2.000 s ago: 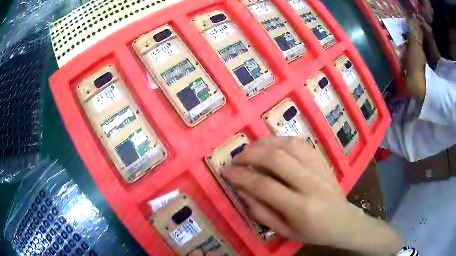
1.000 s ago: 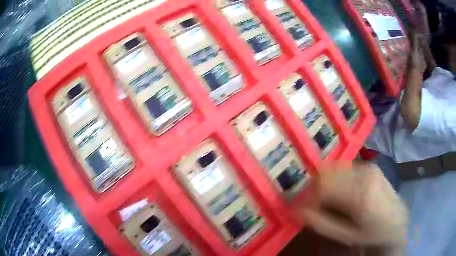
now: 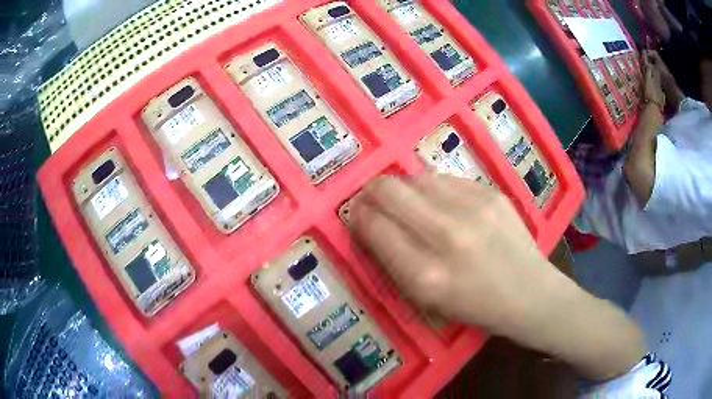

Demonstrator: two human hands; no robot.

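Observation:
A red-pink foam tray point(image 3: 211, 269) holds gold phone housings in two rows of pockets, backs up. My right hand point(image 3: 453, 249) lies over the middle housing of the near row, fingertips at its camera end, and hides most of it. Whether the fingers hold a small part cannot be seen. The housing point(image 3: 324, 316) to its left shows a dark camera opening, a white label and green board areas. A white slip point(image 3: 199, 337) lies beside the nearest housing point(image 3: 226, 370). My left hand is not in view.
A cream-yellow sheet with rows of dark dots point(image 3: 156, 58) lies behind the tray. A clear shiny sheet with small black shapes point(image 3: 66, 351) is at the lower left. At the right, another red tray point(image 3: 582, 74) and a person's hand point(image 3: 654, 82) and white sleeve point(image 3: 683, 171) show.
My right hand has moved from the tray's near edge back over the tray, onto the middle near-row housing. Two seconds ago it covered the housing to the left, which is now uncovered.

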